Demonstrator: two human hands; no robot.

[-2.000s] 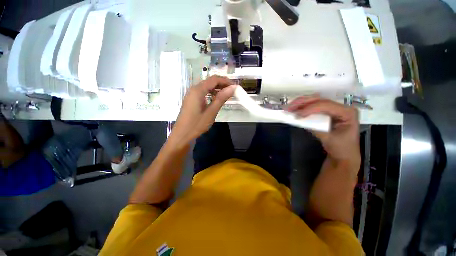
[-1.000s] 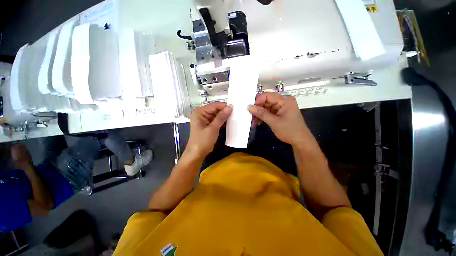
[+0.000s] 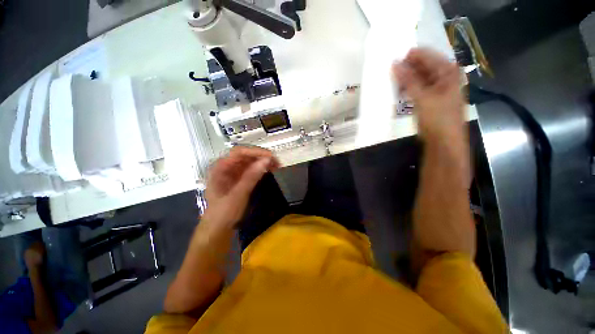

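A long white fabric strip (image 3: pixel 377 91) lies across the right part of the machine bed, its lower end near the table's front edge. My right hand (image 3: pixel 427 78) is blurred at the strip's right side, with the fingertips on its edge. My left hand (image 3: pixel 240 175) is at the table's front edge, below the needle plate area (image 3: pixel 275 121). Its thumb and forefinger are together with nothing visible between them. The work clamp (image 3: pixel 243 90) under the machine head (image 3: pixel 222 32) shows no fabric. White finished pieces (image 3: pixel 395 12) lie at the upper right.
Narrow white strips (image 3: pixel 177 134) stand in a bundle left of the machine. Larger white panels (image 3: pixel 64 127) overlap farther left. A dark lever (image 3: pixel 261 17) slants from the head. A shiny metal table (image 3: pixel 522 163) with a black hose is at right. Another person's arm (image 3: pixel 38 280) shows lower left.
The strip has gone from between both hands in front of the clamp to the right side of the bed. My right hand has moved right and up with it. My left hand has let go.
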